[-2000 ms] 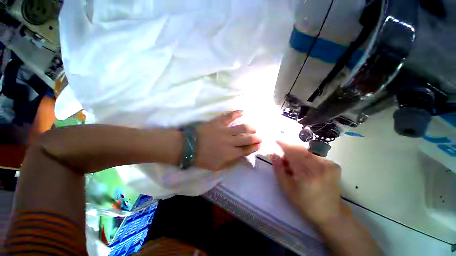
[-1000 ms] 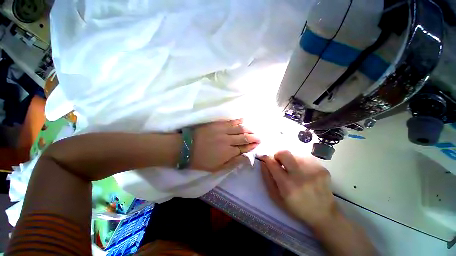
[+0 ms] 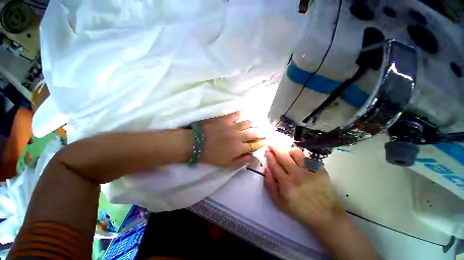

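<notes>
A large white cloth (image 3: 147, 66) lies heaped on the table left of the sewing machine (image 3: 315, 66). My left hand (image 3: 226, 141), with a green bangle at the wrist, lies flat on the cloth, its fingertips near the needle area. My right hand (image 3: 300, 185) is just right of it, fingertips close together at the cloth's edge, almost touching my left fingers. Whether the right fingers pinch the edge is lost in the lamp glare. The presser foot area (image 3: 287, 133) is partly washed out by that glare.
The chrome guard (image 3: 392, 86) and dark tension knob (image 3: 402, 152) stand at right. A graduated strip (image 3: 229, 226) runs along the table's front edge. A cream machine (image 3: 20, 20) stands at upper left. White material over green cloth and a blue patterned item (image 3: 124, 241) lie at lower left.
The view has shifted, showing more of the machine's top. My right hand has moved up towards the needle area, and its fingertips are now closer to my left fingers. The left hand stays on the cloth.
</notes>
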